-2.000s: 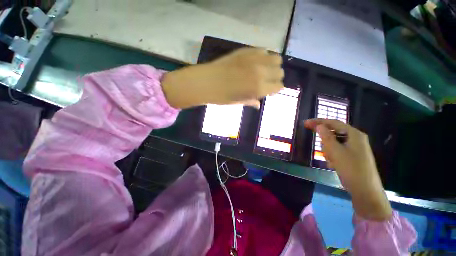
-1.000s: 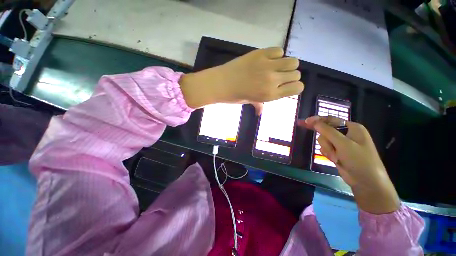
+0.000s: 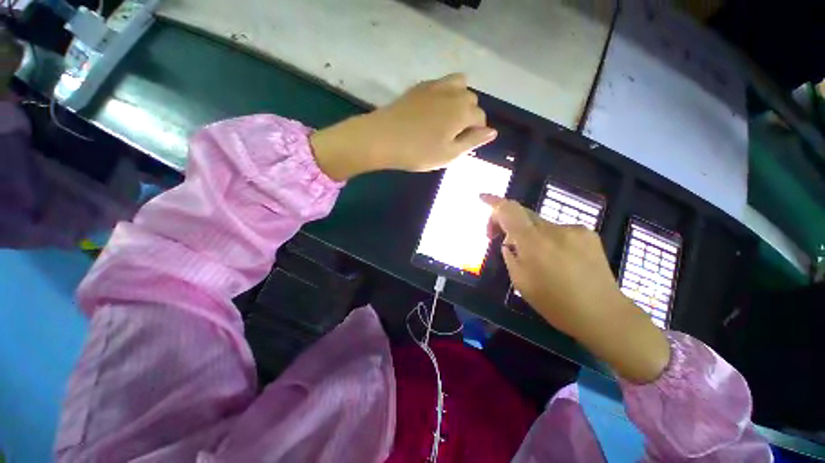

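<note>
Three lit phones lie in a black phone tray point(image 3: 710, 212). The left phone point(image 3: 452, 217) has a blank white screen, with a white test cable point(image 3: 434, 353) at its bottom edge. The middle phone point(image 3: 570, 206) shows list rows and is partly covered by my right hand. The right phone point(image 3: 649, 271) also shows list rows. My left hand point(image 3: 421, 125) is loosely curled at the left phone's top edge; whether it holds something is hidden. My right hand point(image 3: 561, 267) has a fingertip over the left phone's screen; contact and anything in its curled fingers cannot be told.
A power strip point(image 3: 113, 54) with plugs stands at the far left. Pale boards point(image 3: 362, 45) and a white sheet point(image 3: 674, 108) lie behind the tray. Dark trays point(image 3: 303, 303) show below the bench edge on the left. The green bench surface point(image 3: 235, 95) shows at left.
The view has shifted, so the phones sit further right. My right hand has moved left from between the middle and right phones to the left phone. My left hand is now at the left phone's top.
</note>
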